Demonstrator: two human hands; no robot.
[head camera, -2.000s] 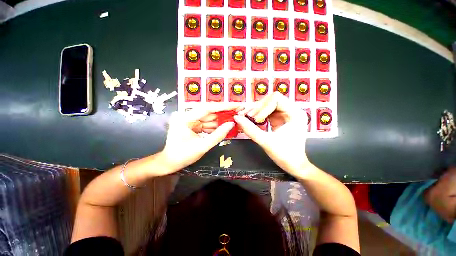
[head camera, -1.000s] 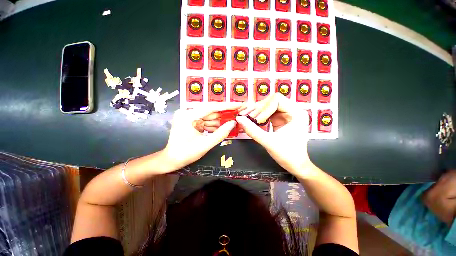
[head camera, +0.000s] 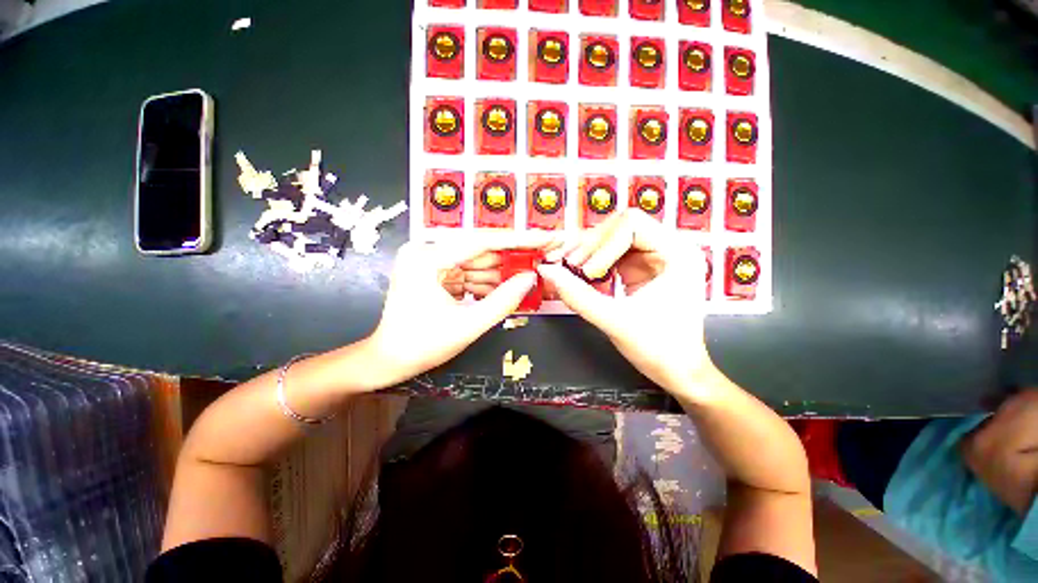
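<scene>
My left hand holds a red unit between thumb and fingers, above the near edge of the white foam tray. My right hand is beside it, its thumb and fingertip pinched together at the unit's right side. Whether the right fingertips hold a small piece cannot be told. The tray holds rows of red units with black rings and gold centres. Both hands hide part of the tray's nearest row.
A smartphone and a pile of cream and dark scraps lie left of the tray. Small scraps lie at the near bench edge, more at far right. Clear trays stand lower left. A person's teal sleeve shows lower right.
The view has shifted slightly. Both hands stay in nearly the same place, with only slight movement of the fingers and the red unit.
</scene>
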